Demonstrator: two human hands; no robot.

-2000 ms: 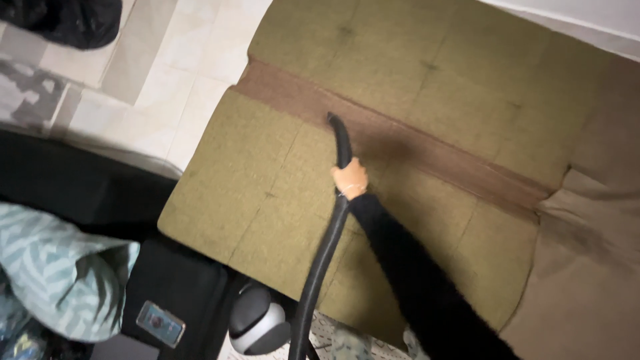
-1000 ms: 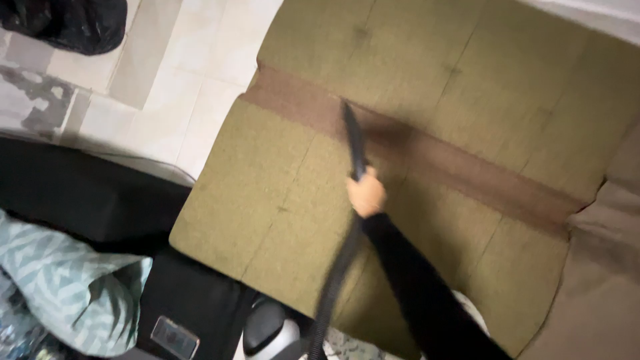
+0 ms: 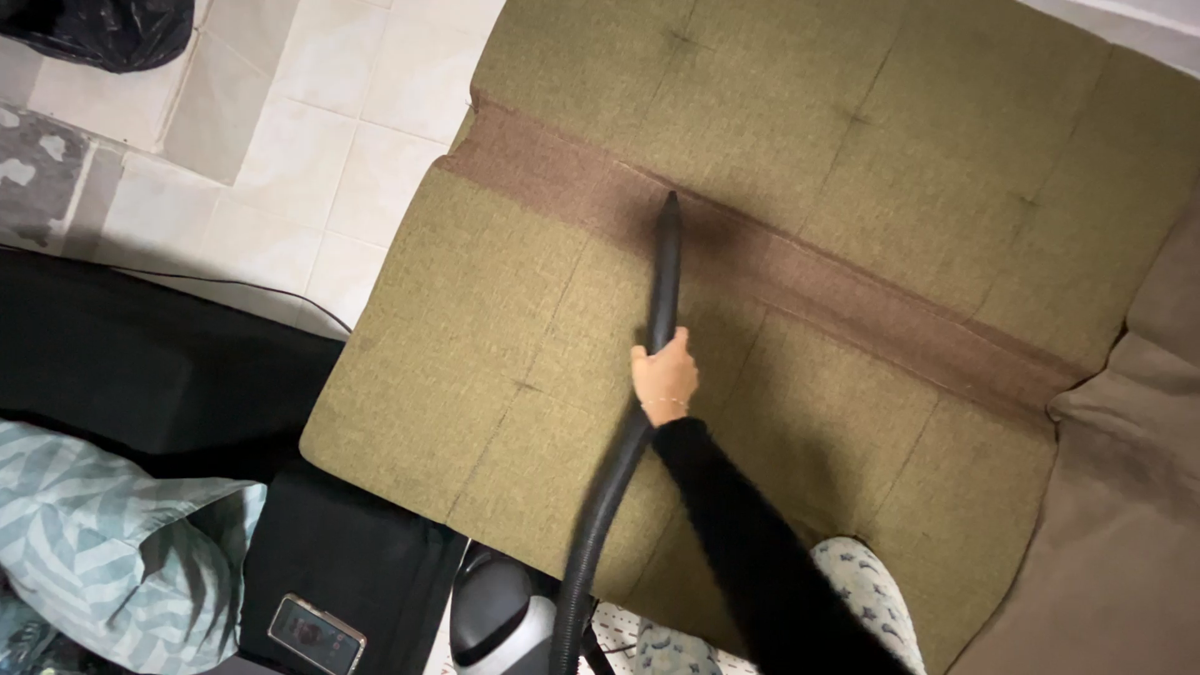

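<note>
My right hand [image 3: 667, 377], in a black sleeve, is wrapped around the black wand of a vacuum cleaner hose [image 3: 605, 497]. The narrow nozzle [image 3: 669, 220] points away from me, its tip at the far seam of the brown fabric strip [image 3: 844, 305] that crosses the olive-green upholstered cushions [image 3: 487, 356]. The hose runs down toward the black and silver vacuum cleaner body [image 3: 497, 609] at the bottom edge. My left hand is out of view.
Brown upholstery [image 3: 1125, 497] borders the cushions on the right. Black furniture [image 3: 159, 366] with a patterned pillow [image 3: 122, 553] and a smartphone [image 3: 317, 635] lies at left. My patterned-clothed knee [image 3: 867, 595] touches the near cushion. A black plastic bag [image 3: 112, 33] and a cable [image 3: 216, 281] are upper left.
The nozzle tip has moved right along the brown strip, away from its left end. My right hand still holds the wand. A patterned knee now shows on the near cushion.
</note>
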